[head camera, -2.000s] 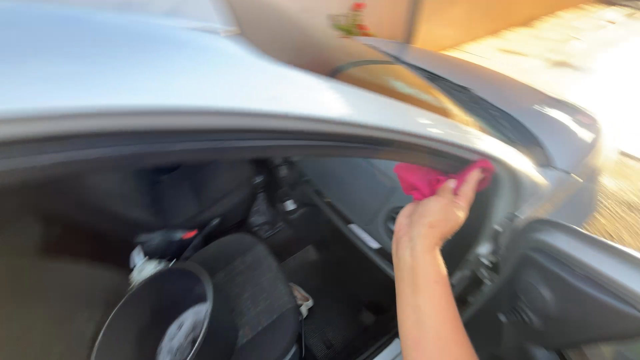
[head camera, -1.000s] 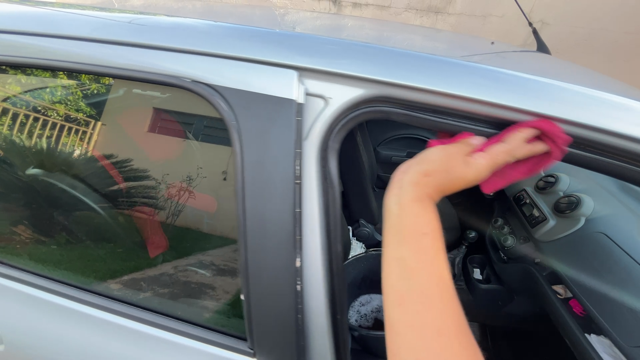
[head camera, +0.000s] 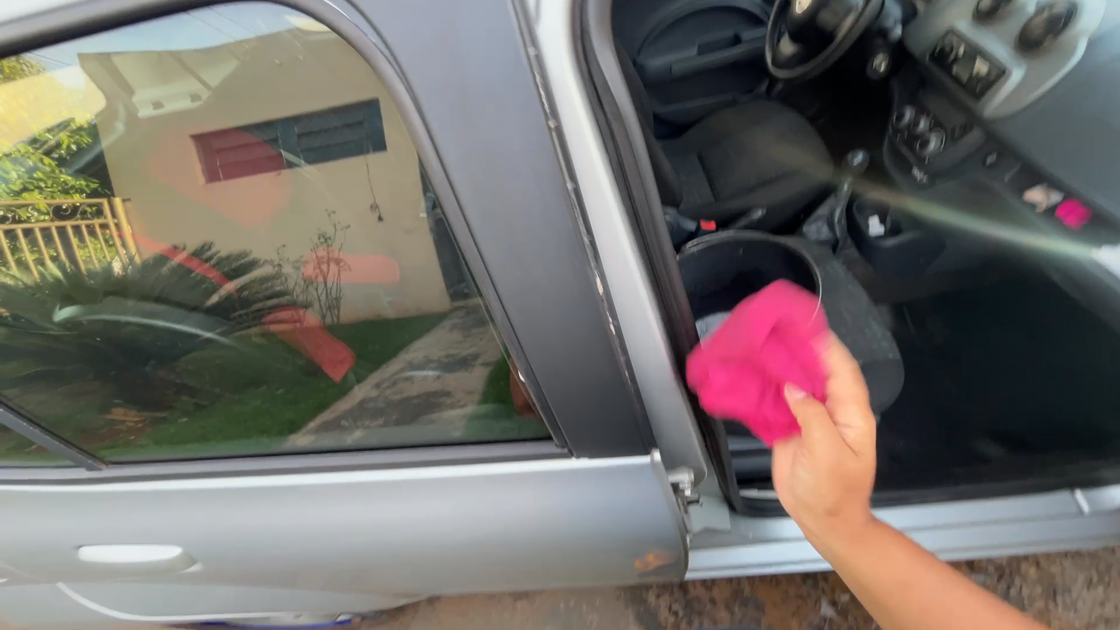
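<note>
A crumpled pink cloth (head camera: 761, 363) is in my right hand (head camera: 827, 446), pinched between the thumb and fingers. The hand is in front of the open front doorway of a silver car, near the door pillar (head camera: 582, 227). Behind the cloth, a dark round bucket (head camera: 748, 249) stands on the front seat (head camera: 862, 324), its rim partly covered by the cloth. My left hand is out of view.
The closed rear door (head camera: 350, 516) with its reflecting window (head camera: 262, 262) fills the left side. Inside the car are the steering wheel (head camera: 818, 39), the far seat (head camera: 744, 157), the gear lever (head camera: 856, 162) and the dashboard (head camera: 1067, 96). The door sill (head camera: 919, 525) runs along the bottom.
My right hand, still holding the pink cloth, has come down from the top edge of the front door opening to in front of the seat and bucket. The view has tilted down.
</note>
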